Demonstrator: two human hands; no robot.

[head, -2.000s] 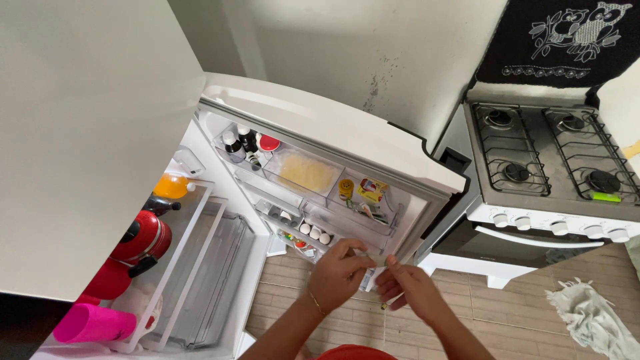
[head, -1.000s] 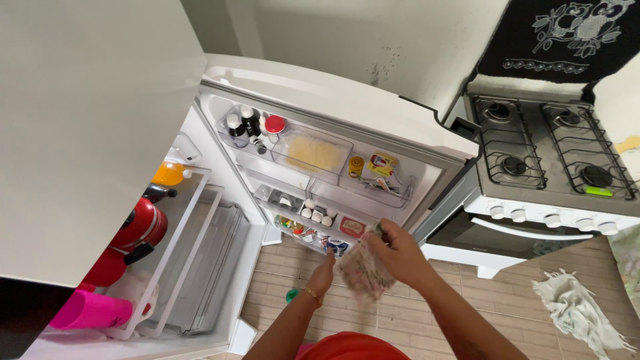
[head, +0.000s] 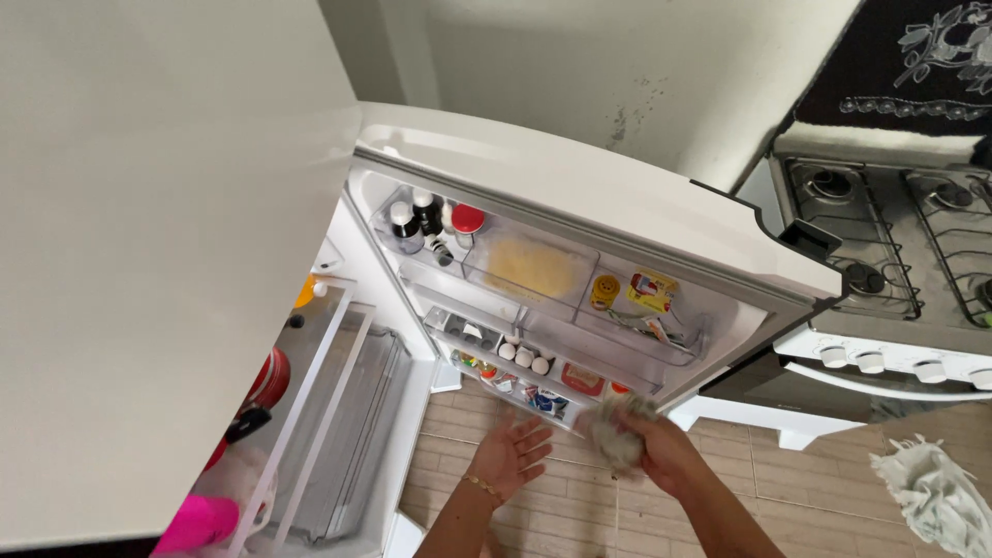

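My right hand (head: 659, 446) grips a crumpled greyish cloth (head: 618, 434), blurred, in front of the lower shelves of the open refrigerator door (head: 573, 194). Palm up and fingers apart, my left hand (head: 515, 453) is empty, to the left of the cloth and just below the lowest door shelf. A bracelet circles the left wrist. The door's top shelf carries dark bottles with white caps (head: 403, 221), a red-lidded jar (head: 467, 221), a yellow package (head: 531, 267), a small yellow container (head: 604, 292) and packets. Lower down are eggs (head: 525, 357) and several packages (head: 547, 399).
Inside the refrigerator at the left are a clear drawer (head: 353, 442), a red pot (head: 270, 378) and a pink container (head: 200, 523). A gas stove (head: 876, 232) stands at the right, beyond the door's edge. A white fringed cloth (head: 934, 492) lies on the tiled floor.
The greyish cloth, hanging from my right hand one second ago, is now bunched in it. My left hand has turned palm up with its fingers spread.
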